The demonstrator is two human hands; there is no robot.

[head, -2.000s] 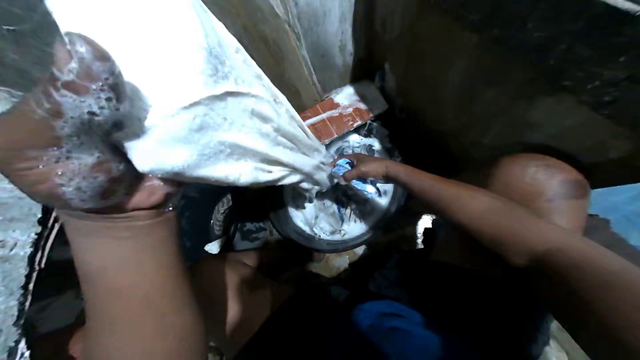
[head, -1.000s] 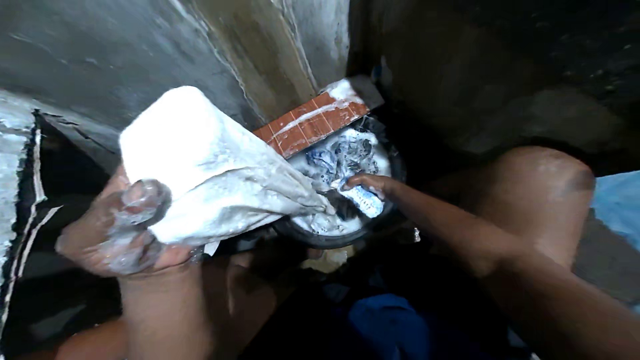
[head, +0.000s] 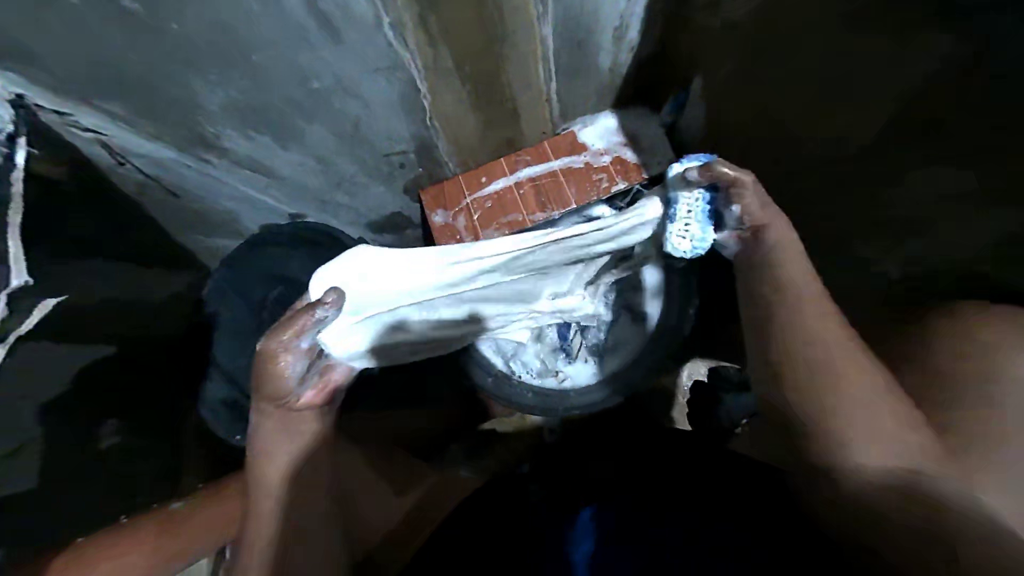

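Note:
My left hand [head: 300,352], wet with suds, grips the left end of a wet white cloth [head: 448,288]. The cloth stretches rightward over a round black basin [head: 576,400] that holds soapy water and more wet fabric [head: 552,352]. My right hand [head: 736,204] holds a blue scrubbing brush [head: 690,210] with pale, sudsy bristles, right of the basin's upper rim. The cloth's right end narrows close beside the brush; whether my right hand also holds it I cannot tell.
Behind the basin lies a block with reddish-brown tiles [head: 524,188], streaked with suds. A dark bucket [head: 240,320] stands at the left, partly behind my left hand. A grey concrete wall [head: 240,120] rises at the back. My bare knees are at both sides.
My right hand has moved up and right from over the basin with the brush. The cloth, raised at the left two seconds ago, now hangs lower and stretches across the basin.

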